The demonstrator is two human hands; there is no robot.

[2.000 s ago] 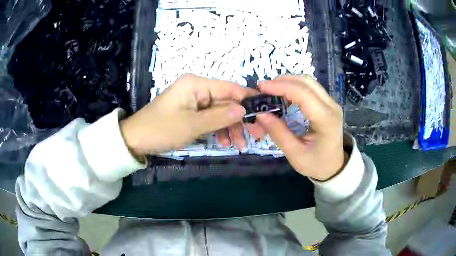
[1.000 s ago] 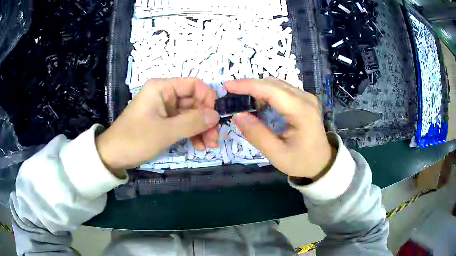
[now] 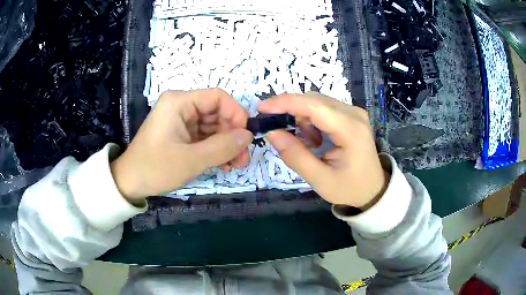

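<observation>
A black plastic housing (image 3: 270,123) is held level between my two hands, above the pile of white strips (image 3: 248,52). My left hand (image 3: 187,138) pinches its left end between thumb and fingers. My right hand (image 3: 329,144) holds its right end, with the index finger at its upper edge and the thumb at its lower edge. No white strip can be made out clearly on the housing. The fingertips hide both its ends.
A heap of black housings (image 3: 63,75) lies at left beside clear plastic (image 3: 14,34). A smaller heap of black pieces with white bars (image 3: 406,63) lies on the right tray (image 3: 455,86). A blue-edged tray (image 3: 500,160) of white strips stands far right.
Both hands and the housing have moved left in the picture, as have the trays. The housing now looks narrower and turned, and the white line along its lower edge no longer shows clearly.
</observation>
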